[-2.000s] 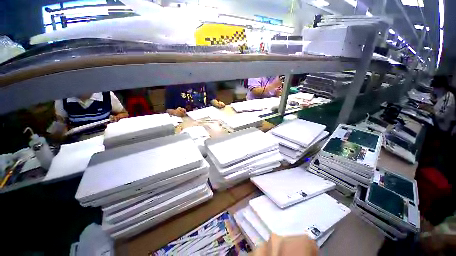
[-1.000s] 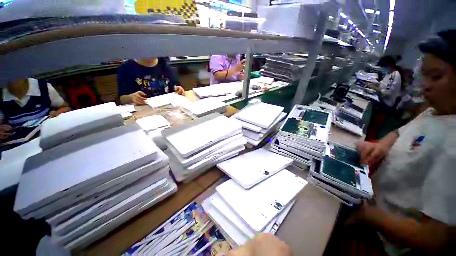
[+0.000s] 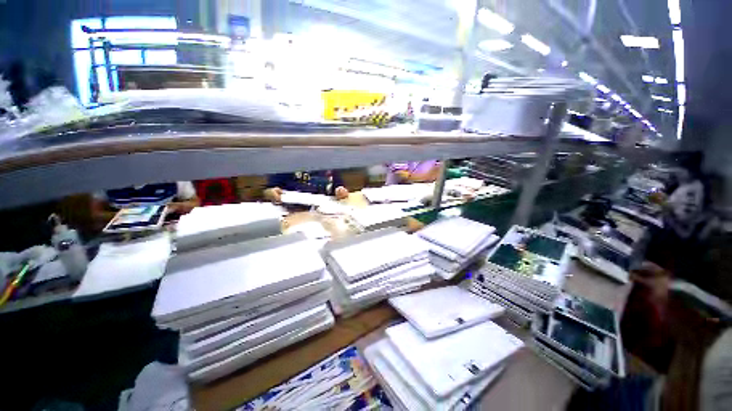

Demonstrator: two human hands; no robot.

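Note:
Neither of my hands is in the picture. Nearest in front of me, a colourful printed sheet (image 3: 376,392) lies at the bottom edge with thin white sticks (image 3: 325,385) loose on it. Just right of it, white housings (image 3: 453,353) with small dark marks lie in an uneven stack, and another white housing (image 3: 446,308) rests at their back edge. A tall stack of white housings (image 3: 241,281) stands on the left.
More white stacks (image 3: 377,255) stand in the middle. Units with dark green panels (image 3: 526,257) are stacked at the right. A metal-framed shelf (image 3: 321,156) crosses above. A white bottle (image 3: 71,255) stands at far left. People sit across the bench, and a sleeve shows at the right edge.
The view has swung left and up, so the scene sits further right and lower. The hand at the bottom edge has left the picture, and the person at right is mostly out of view.

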